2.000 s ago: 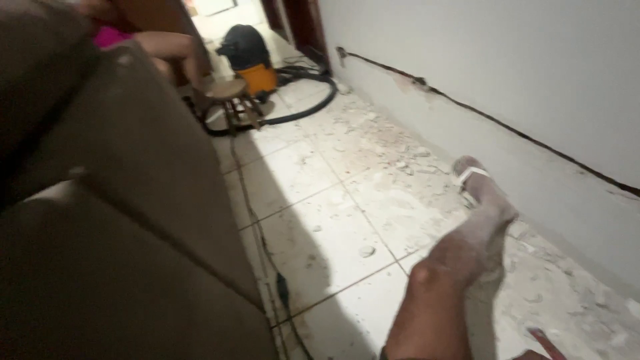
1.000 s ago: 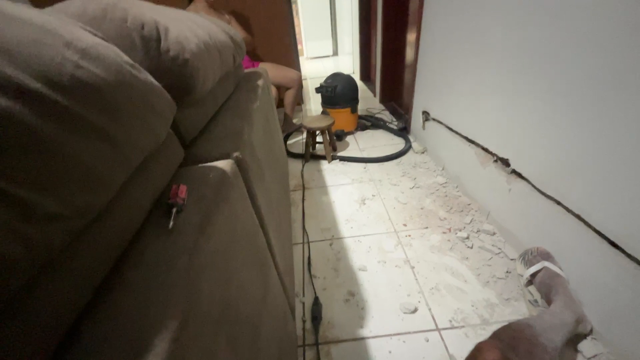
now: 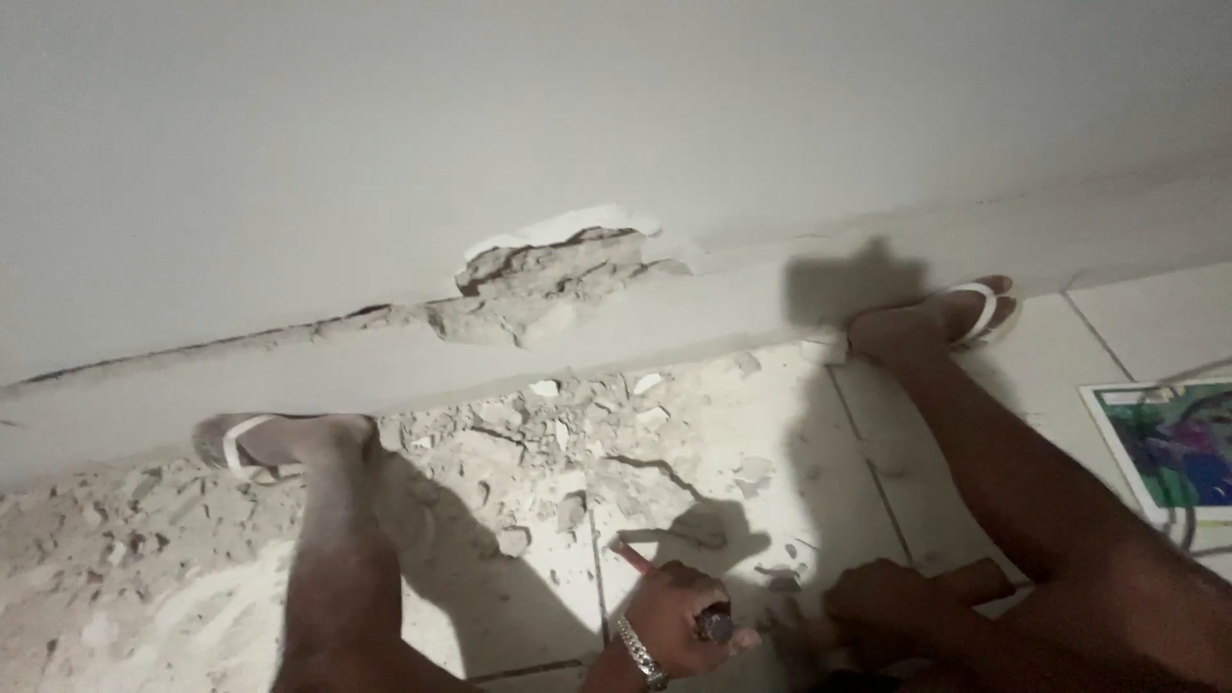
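My left hand (image 3: 679,621), with a metal bracelet at the wrist, is closed around a chisel-like tool (image 3: 633,556). Its red shaft points up and left, and its dark, round butt end shows by the thumb. To the right, my right hand (image 3: 885,602) is a dim, blurred fist with a brown, handle-like piece (image 3: 977,581) sticking out to its right; the head of that tool cannot be seen. Above both hands, the white wall has a broken-out hole (image 3: 563,265) with rough masonry inside, and a narrow groove (image 3: 231,342) runs left from it.
Broken plaster and masonry rubble (image 3: 539,433) lies along the wall base on the tiled floor (image 3: 525,616). My sandalled feet stand against the wall, left (image 3: 279,445) and right (image 3: 967,313) of the hole. A colourful printed sheet (image 3: 1169,448) and a cable lie at right.
The view has swung from the sofa, stool and vacuum cleaner to the wall and floor before me. Both hands are now in sight, the left with a red-shafted tool.
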